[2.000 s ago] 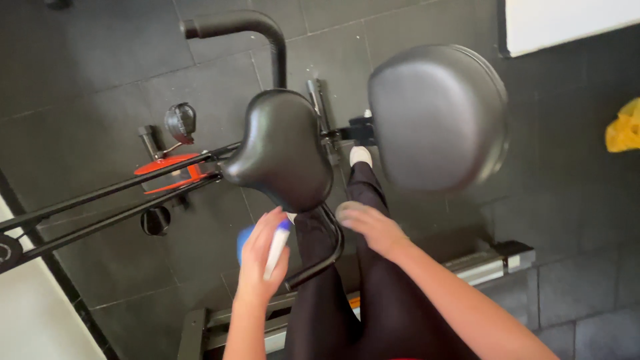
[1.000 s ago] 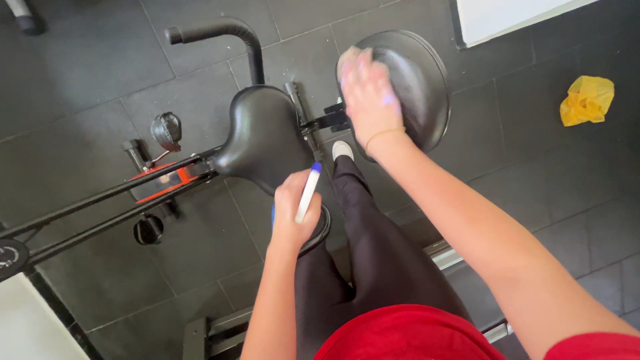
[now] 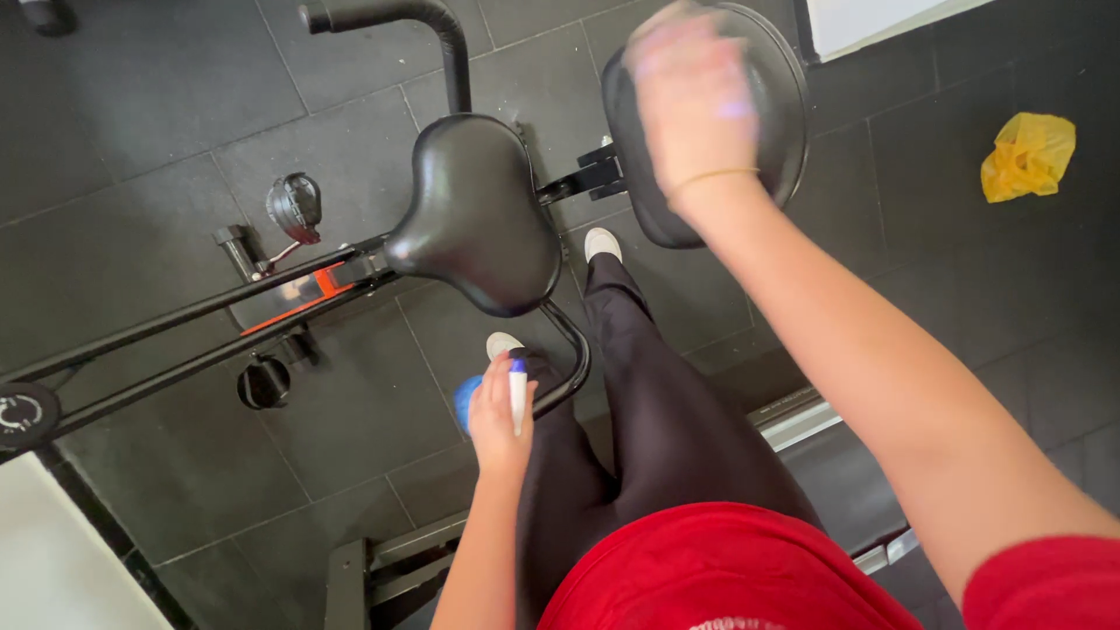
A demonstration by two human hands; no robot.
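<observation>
My left hand (image 3: 503,411) is closed around a white marker-like tube with a blue tip (image 3: 518,394), beside the curved end of a black side handle (image 3: 577,367). A blue round object (image 3: 466,404) shows just behind its fingers; whether the hand holds it too is unclear. My right hand (image 3: 696,96), blurred, lies over the black padded backrest (image 3: 774,96) of an exercise bike; what is under its palm is hidden. Between the hands is the bike's black saddle (image 3: 481,210).
Pedals (image 3: 296,206) and twin black frame bars (image 3: 192,311) extend left. A crumpled yellow plastic bag (image 3: 1028,157) lies on the dark tiled floor at right. A metal-framed bench (image 3: 350,577) stands by my legs. White panels (image 3: 884,22) edge two corners.
My right hand has moved from near the saddle's lower side up onto the backrest, and its place on the pad has shifted since. My left hand still holds the white and blue tube.
</observation>
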